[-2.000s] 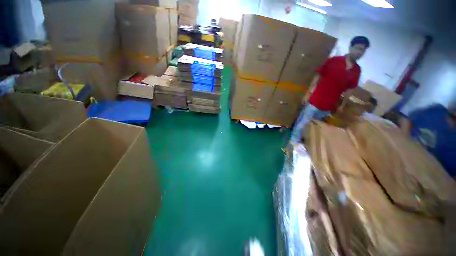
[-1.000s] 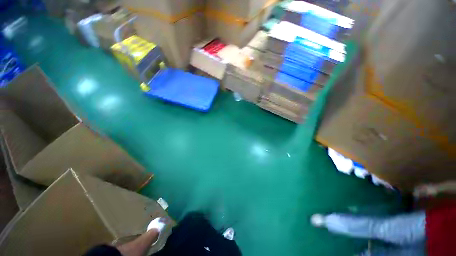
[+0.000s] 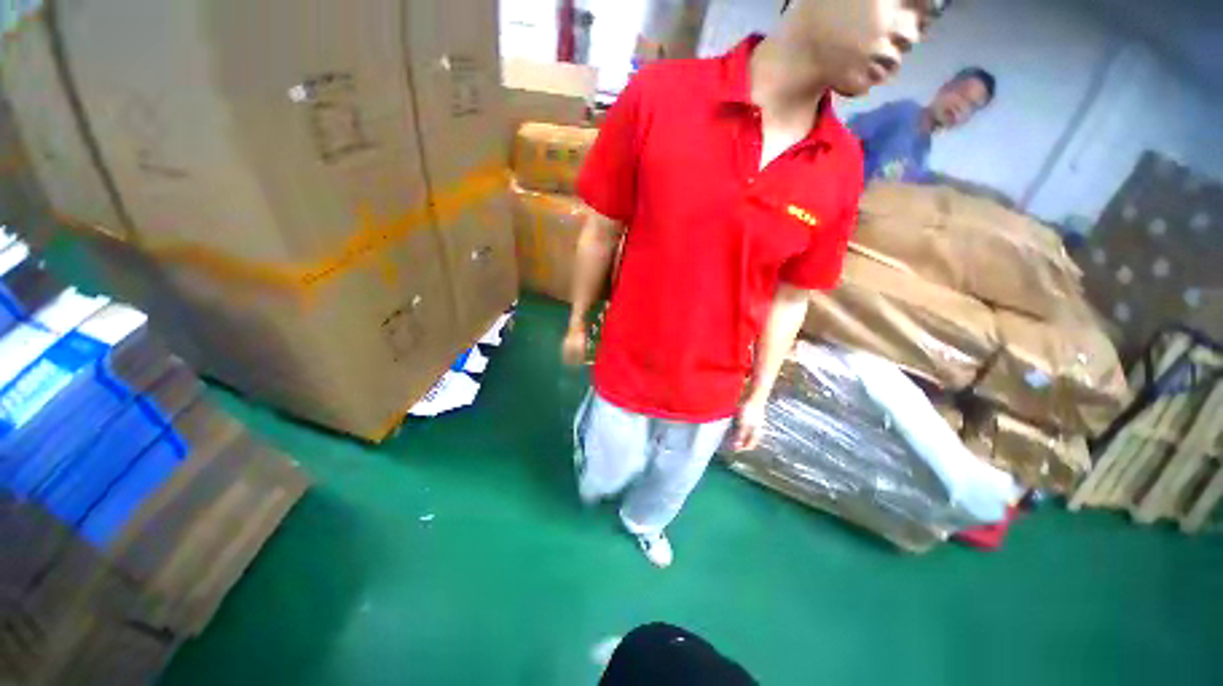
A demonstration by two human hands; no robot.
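Note:
Neither of my hands is in the picture. A dark rounded shape, perhaps my knee or leg, shows at the bottom edge. Nearest at the left is a stack of flat brown cartons (image 3: 221,536) with blue and white pieces (image 3: 87,422) on it, cut off by the left edge. Beyond it stand large taped cartons (image 3: 335,174), two levels high and crossed with orange-yellow tape. Blue and white pieces stick out at their base.
A person in a red shirt (image 3: 718,228) stands on the green floor (image 3: 496,590) in front of me. Behind are wrapped brown goods (image 3: 939,308), clear-filmed goods (image 3: 845,442), a second person in blue (image 3: 899,141) and wooden pallets (image 3: 1160,442) at the right.
My view has swung right and come closer to the taped cartons and the person in red. The open cartons, the blue trolley and my white-gloved hand have left the picture.

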